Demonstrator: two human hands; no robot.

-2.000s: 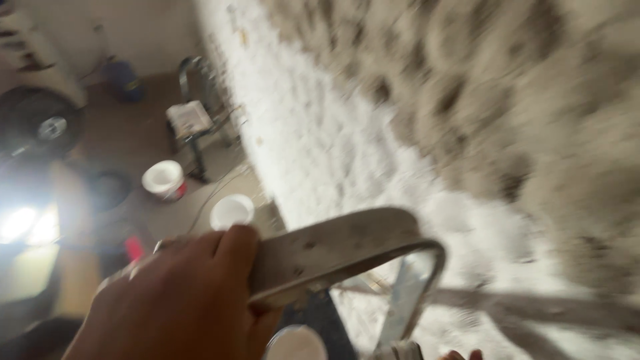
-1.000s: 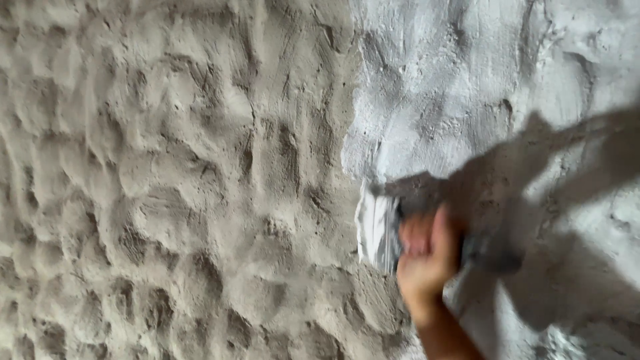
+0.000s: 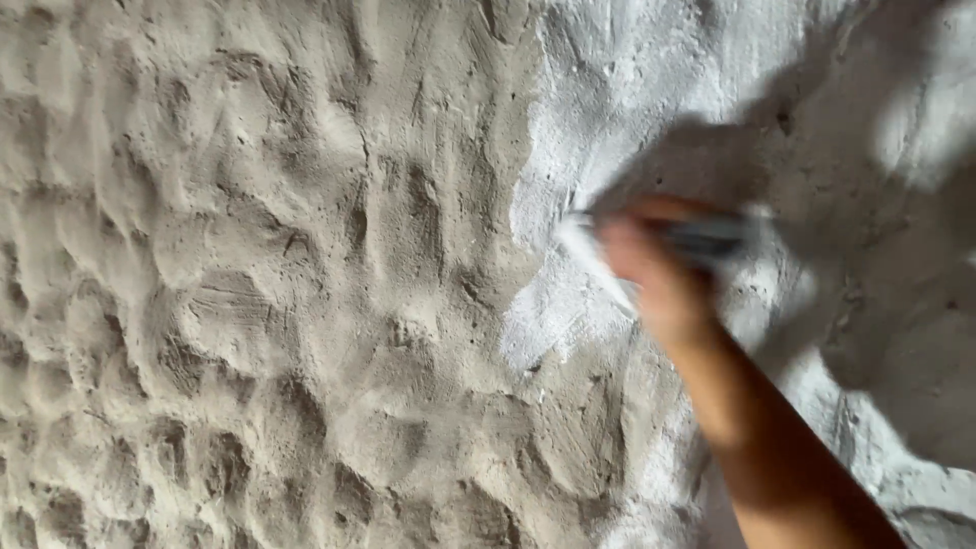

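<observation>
My right hand [image 3: 656, 267], blurred by motion, grips a paintbrush [image 3: 595, 259] whose white, paint-loaded bristles lie against the wall, with its dark handle pointing to the right. Around and above the bristles the rough plaster wall [image 3: 267, 305] bears wet-looking white paint [image 3: 579, 137], with a ragged left edge. A tongue of white reaches down and left of the brush. My forearm comes in from the lower right corner. My left hand is out of view.
Bare grey-brown lumpy plaster fills the left and lower middle. More white paint [image 3: 854, 412] lies at the lower right. Dark shadows of the arm and brush fall across the wall on the right.
The view has swung from the ladder, buckets and floor to the wall. Since one second ago, fresh white paint covers plaster below the former edge, and the brush has turned to a slant.
</observation>
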